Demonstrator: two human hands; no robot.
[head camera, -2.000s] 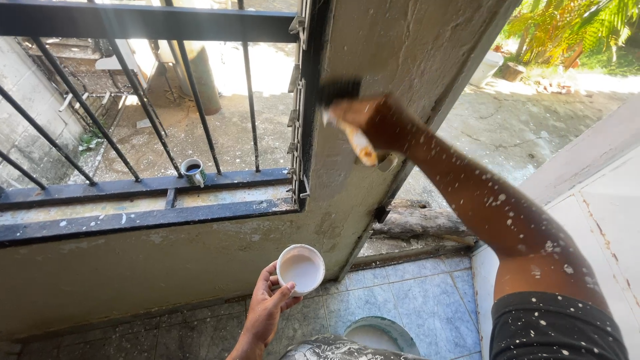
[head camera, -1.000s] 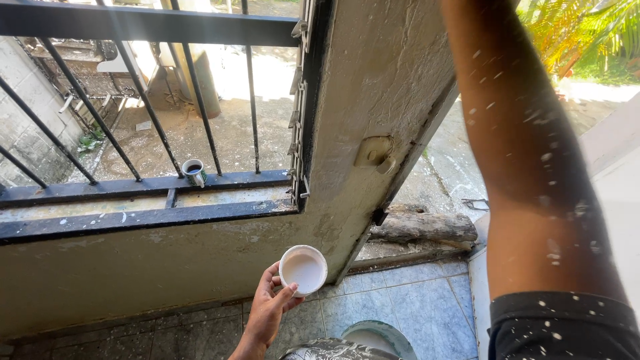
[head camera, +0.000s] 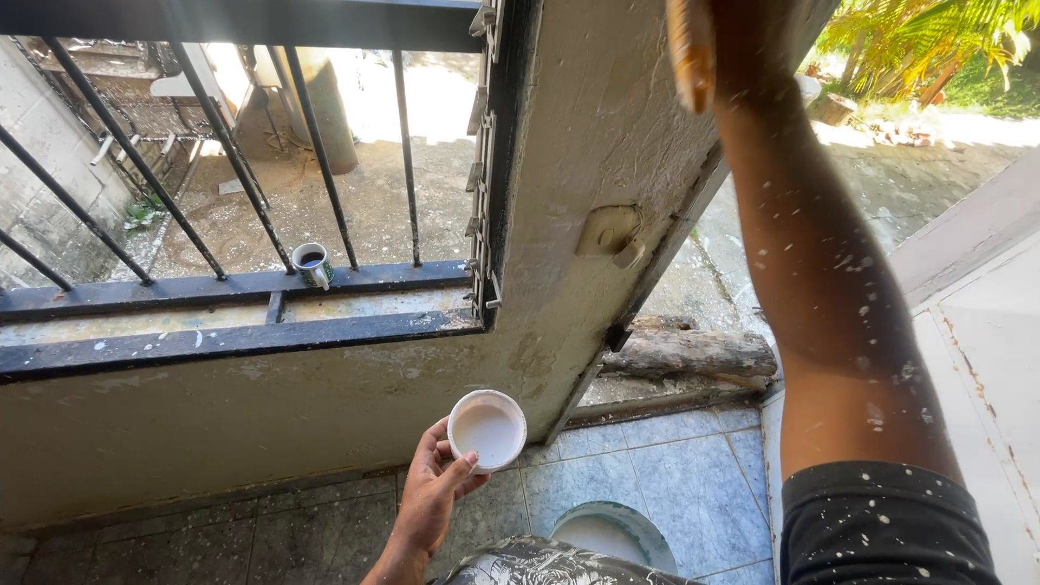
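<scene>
My left hand (head camera: 439, 479) holds a small round cup (head camera: 487, 431) of whitish paint by its side, low at the centre. My right hand (head camera: 751, 49), blurred at the top edge, grips the wooden handle of a paintbrush (head camera: 692, 65); the bristles are out of view. It is raised before the upper part of a painted wall (head camera: 569, 154), between the window and the doorway. Whether the brush touches the wall cannot be seen. Below it, a light switch plate (head camera: 609, 231) sits on the wall. White specks cover my right arm and dark sleeve.
A mug of dark liquid (head camera: 313, 266) stands on the sill of the black barred window (head camera: 390, 280). A bucket of whitish liquid (head camera: 617, 532) stands on the blue tiled floor (head camera: 699, 479). Outside the doorway lies a log (head camera: 695, 353). A white door (head camera: 991, 349) is at right.
My right hand was beside the window frame two seconds ago, then rose out of view; now it shows at the top edge with the brush handle. My left hand keeps the cup low at the centre.
</scene>
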